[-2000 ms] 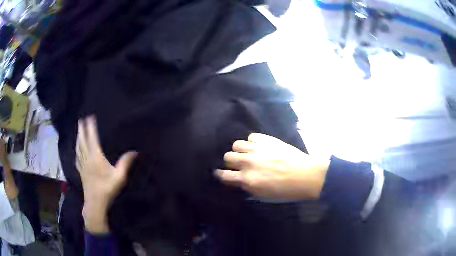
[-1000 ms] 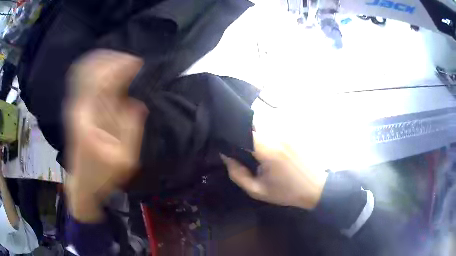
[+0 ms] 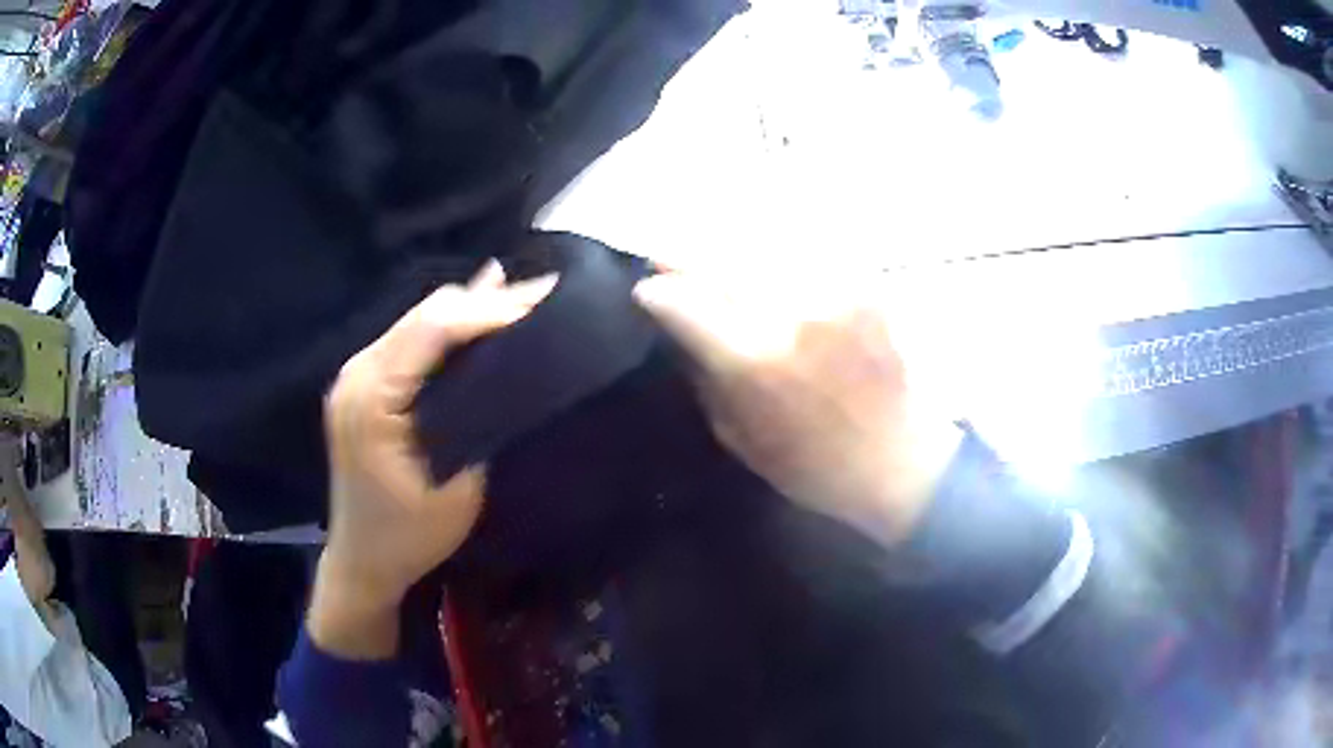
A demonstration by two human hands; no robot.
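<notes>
A large black garment piece [image 3: 278,278] covers the left of the white table and hangs over its front edge. My left hand [image 3: 409,453] is on the cloth left of centre, with a fold of it between thumb and fingers. My right hand [image 3: 819,395] is at the cloth's right corner, its fingertips on the edge; it is blurred and partly washed out by glare. Cloth stretches between the two hands. The presser foot area [image 3: 892,37] shows at the top, apart from the hands, with no cloth under it that I can see.
A bright white machine bed [image 3: 1023,190] lies to the right, with a ruler scale [image 3: 1213,348] along its front edge. Dark metal snips [image 3: 1301,197] lie at the far right. A beige machine [image 3: 32,365] and another person's arm [image 3: 27,526] are at the left. A red bar [image 3: 465,658] shows below.
My left hand has come down and right from above the cloth and now holds a fold. My right hand has moved up to the cloth's corner. The cloth at left has been folded over.
</notes>
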